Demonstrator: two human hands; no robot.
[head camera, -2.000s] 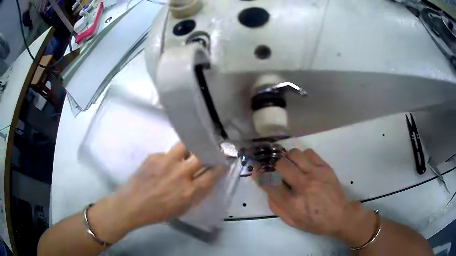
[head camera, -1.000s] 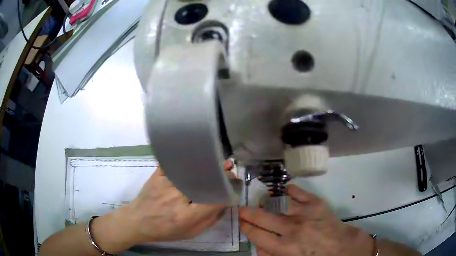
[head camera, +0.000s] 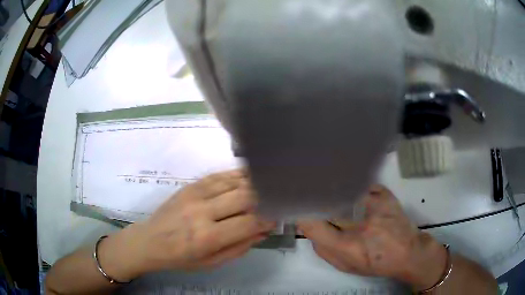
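The white pattern template (head camera: 138, 152) with printed lines and writing lies flat on the sage green fabric panel (head camera: 144, 109), which shows as a border around it. My left hand (head camera: 210, 222) rests flat on the template's right part, fingertips near the sewing point. My right hand (head camera: 368, 236) is at the right end of the work, fingertips beside the green edge; whether it grips the cloth is hidden. The large cream machine head (head camera: 311, 103) looms over the middle and hides the needle and presser foot.
Stacked cut panels (head camera: 106, 34) lie at the far left of the table. Black thread snips (head camera: 497, 176) and a thin metal tool (head camera: 512, 201) lie at the right. The cream tension knob (head camera: 426, 157) juts from the head. Ruler marks run along the front table edge.
The view has moved closer to the machine head. The template and panel, swung about and blurred two seconds ago, now lie flat with their long side across the table. Both hands stay by the sewing point.
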